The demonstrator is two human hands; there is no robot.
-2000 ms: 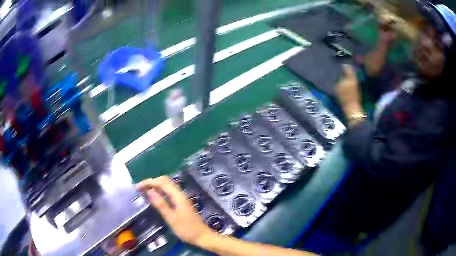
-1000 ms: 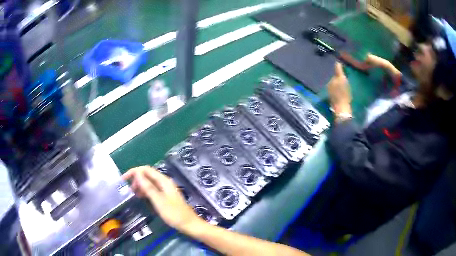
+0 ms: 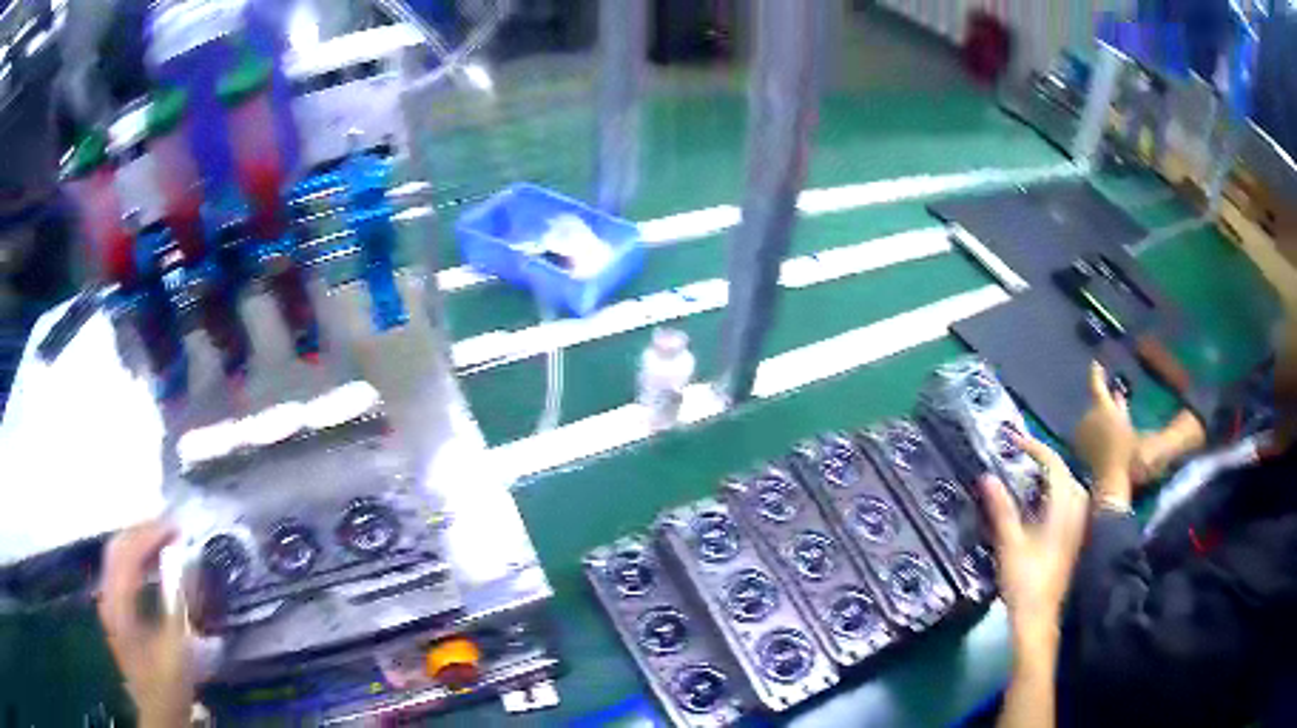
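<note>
A three-round panel (image 3: 292, 549) lies in the fixture of the dispensing machine (image 3: 491, 533). My left hand (image 3: 142, 626) is at its left end, blurred; its grip is unclear. Several more three-round panels (image 3: 811, 552) lie side by side right of the machine. My right hand (image 3: 1038, 533) has thumb and fingers around the panel at the row's far right end (image 3: 974, 391), which sits raised against its neighbour. Red-filled syringes (image 3: 259, 150) with green caps stand above the fixture, with blue holders (image 3: 373, 235). White drip pads (image 3: 278, 427) lie behind the fixture.
An orange knob (image 3: 455, 661) is on the machine's front right. Behind are a white bottle (image 3: 664, 377), a blue bin (image 3: 555, 253) and a grey post (image 3: 768, 213). At right, another person's hands (image 3: 1109, 434) are near a dark mat (image 3: 1031, 349), close to my right hand.
The view has swung left, bringing the fixture and syringes into view. My right hand has moved from the machine's right edge to the row's far end. My left hand has come into view.
</note>
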